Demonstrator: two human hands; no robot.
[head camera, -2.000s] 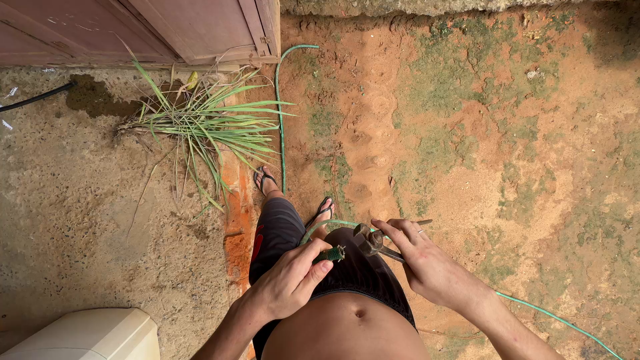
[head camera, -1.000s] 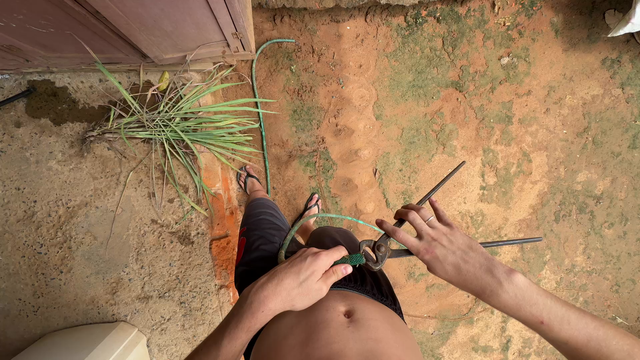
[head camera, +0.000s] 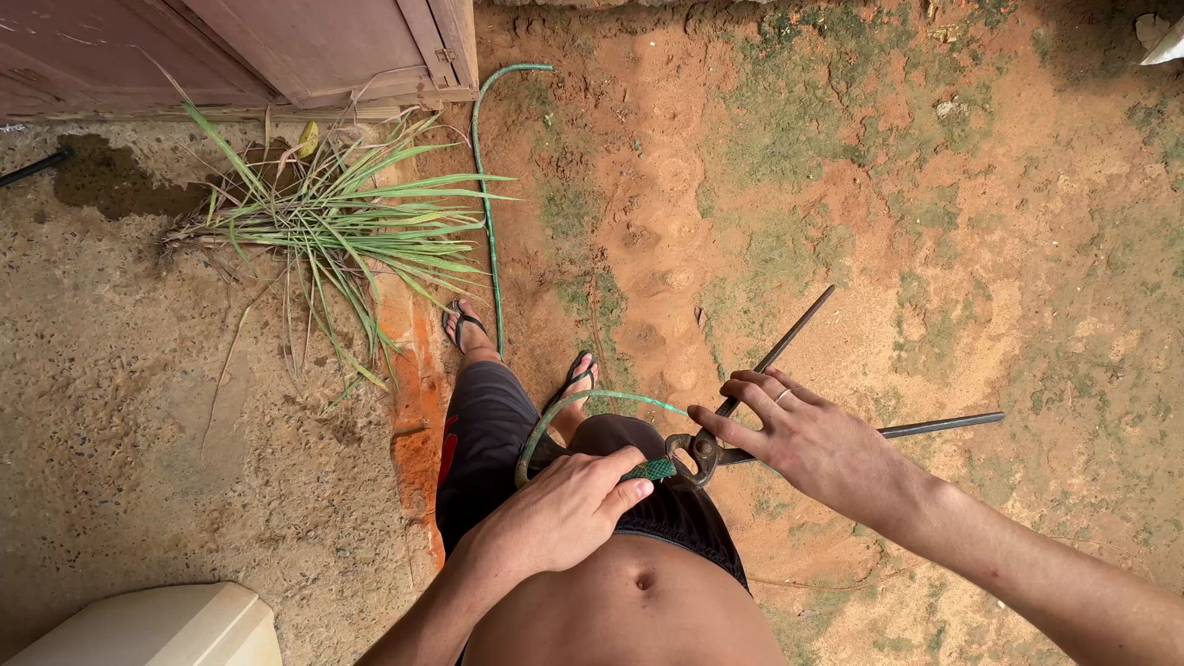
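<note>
My left hand is closed around a green garden hose, with the hose's textured end sticking out past the thumb. Right beside that end are the jaws of rusty metal end-cutting pincers; whether they touch the hose is unclear. The pincers' two long handles spread widely apart, one up and right, the other to the right. My right hand, with a ring on one finger, grips the pincers near the pivot, its fingers over the upper handle. A loop of hose curves above my left hand and runs behind the right.
Another stretch of green hose lies on the reddish dirt beyond my sandalled feet. Long-leaved grass lies on the concrete by a wooden door. A pale, rounded object stands at lower left, and a black pipe at far left.
Since two seconds ago, my right hand has moved right and the pincers' long handles have come into clearer view, spread apart. My left hand still holds the hose.
</note>
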